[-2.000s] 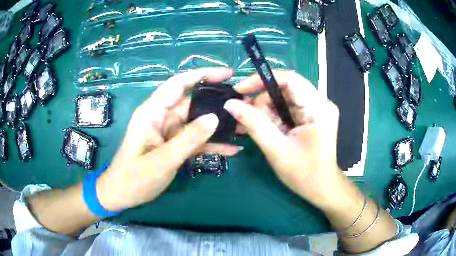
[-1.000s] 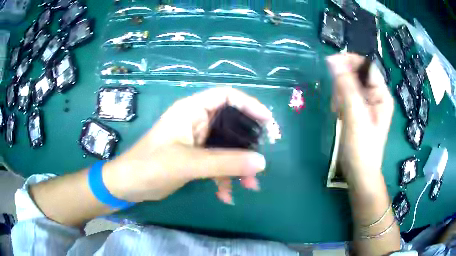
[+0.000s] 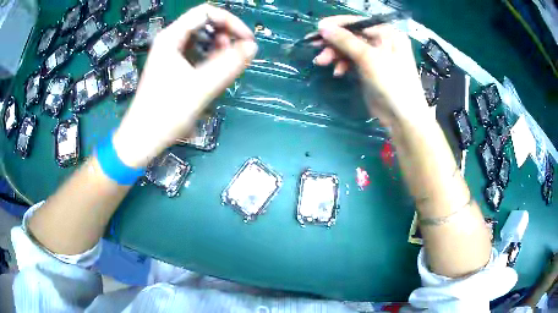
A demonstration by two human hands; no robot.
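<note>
Two device units lie open side up on the green mat in front of me, one tilted point(image 3: 251, 187) and one nearly straight point(image 3: 317, 198). My left hand point(image 3: 177, 73) is raised over the left part of the clear blister tray point(image 3: 275, 109), fingers curled and thumb near the fingertips. Something dark and silvery shows inside the curl; blur hides whether it is held or lies behind. My right hand point(image 3: 373, 61) holds dark tweezers point(image 3: 373, 22) at the tray's far right, their thin tip pointing left over the tray.
Many device units point(image 3: 89, 89) lie at the left, two point(image 3: 168, 172) beside my left wrist, and more point(image 3: 490, 153) at the right. Red-pink scraps point(image 3: 363, 178) lie near my right forearm. A black strip point(image 3: 451, 110), a white box point(image 3: 514, 227) and white paper point(image 3: 522, 142) are at the right.
The view has shifted. Both hands have moved up over the tray. The black unit is gone from between my hands, and a second unit now lies on the mat in front of me.
</note>
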